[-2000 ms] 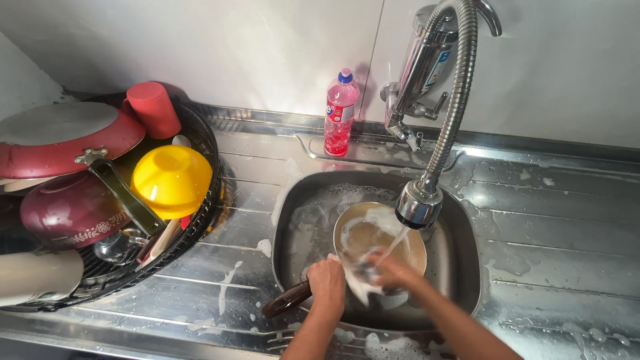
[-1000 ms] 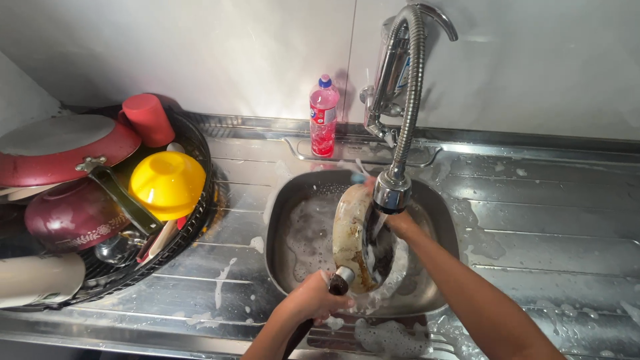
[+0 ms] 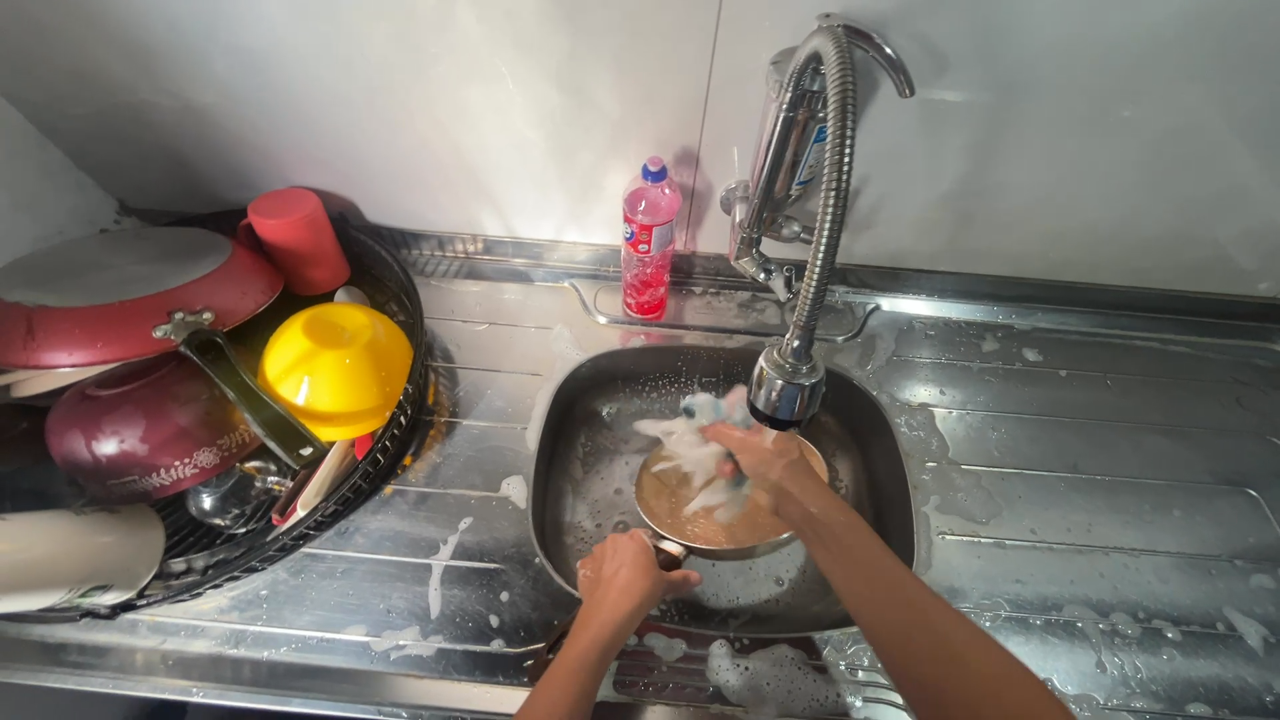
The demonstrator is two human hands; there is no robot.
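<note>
My left hand grips the dark handle of a small round pan, whose beige inside faces up over the sink basin. In my right hand is a soapy whitish cloth or mesh scrubber, held over the pan's inside and slightly blurred. Just above that hand hangs the chrome spray head of a flexible-hose faucet. Around the pan is a dark, rounded square basin or large pan, wet and spotted with suds. The fingers of my right hand are partly covered by the cloth.
A black dish rack on the left holds a yellow bowl, a red cup, a maroon bowl and a red pan. A pink dish soap bottle stands behind the basin. Suds lie on the steel drainboard.
A second ago the pan was tilted up on its side under the spray head; now it lies with its inside facing up. My right hand has brought the cloth over it.
</note>
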